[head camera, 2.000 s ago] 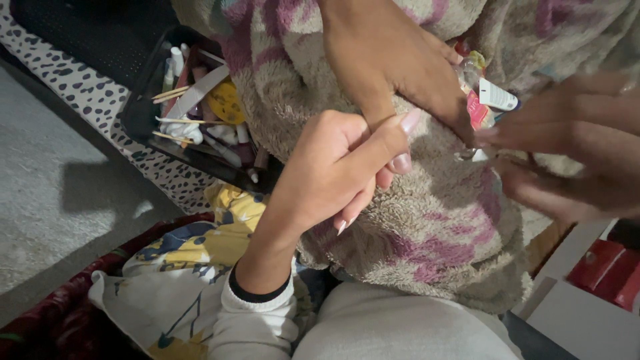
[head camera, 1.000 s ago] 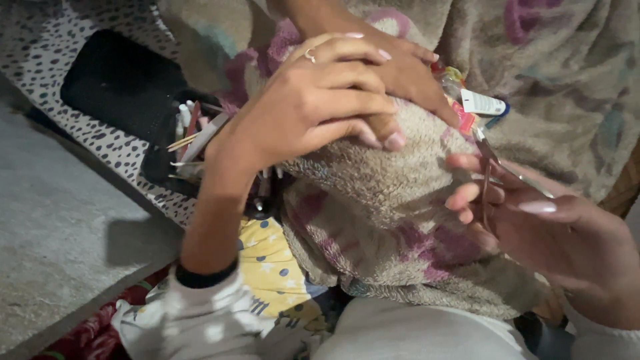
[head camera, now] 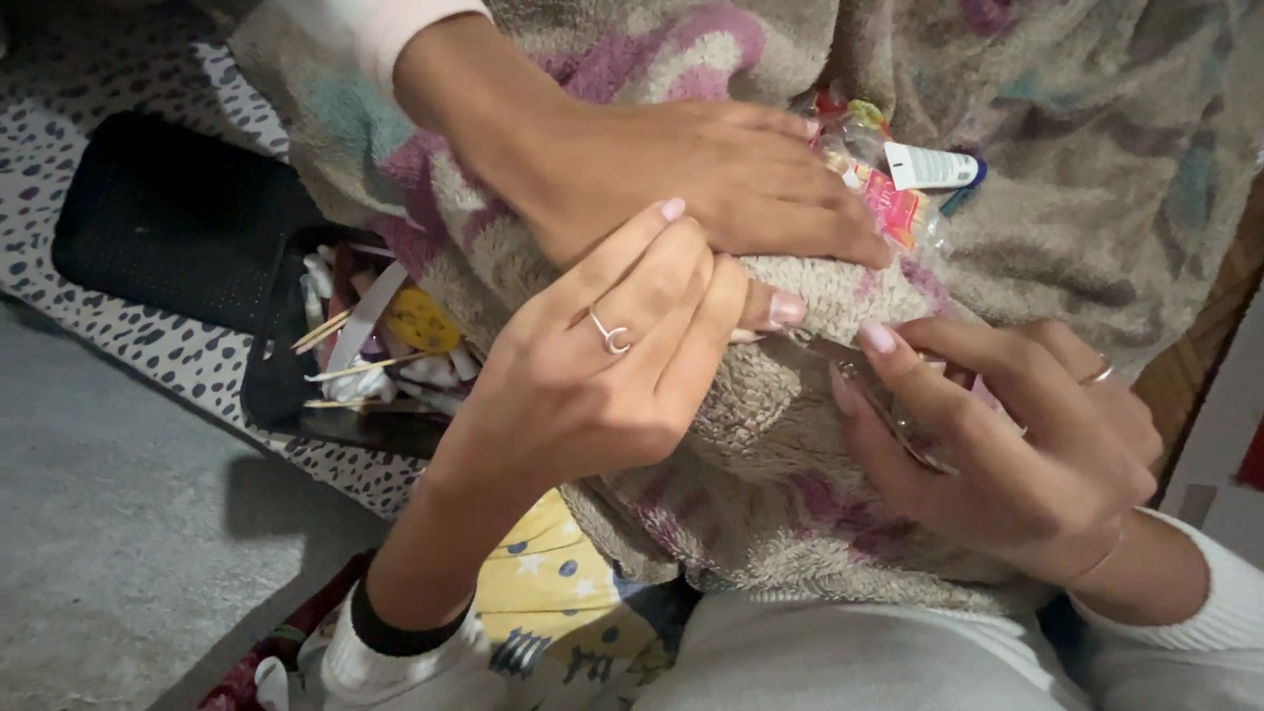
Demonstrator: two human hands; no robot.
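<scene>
My left hand (head camera: 612, 346), with a ring and a black wristband, grips the thumb (head camera: 775, 306) of another person's hand (head camera: 671, 178). That hand lies palm down over a fleecy blanket (head camera: 770, 415) with a pink and beige pattern. My right hand (head camera: 997, 425) holds a metal cuticle nipper (head camera: 904, 420) between thumb and fingers. Its tip points at the thumb's nail, close to it; whether they touch I cannot tell. My fingers cover part of the tool's handles.
An open black case (head camera: 267, 385) at the left holds wooden sticks, a nail file (head camera: 365, 316), a yellow item (head camera: 423, 320) and cotton. Its black lid (head camera: 178, 222) rests on spotted cloth. A white tube (head camera: 933, 166) and a pink packet (head camera: 892, 209) lie beyond the person's fingers.
My right hand has brought the metal tool up to the person's thumb. My left hand, farther up over the person's hand a second ago, now grips the thumb.
</scene>
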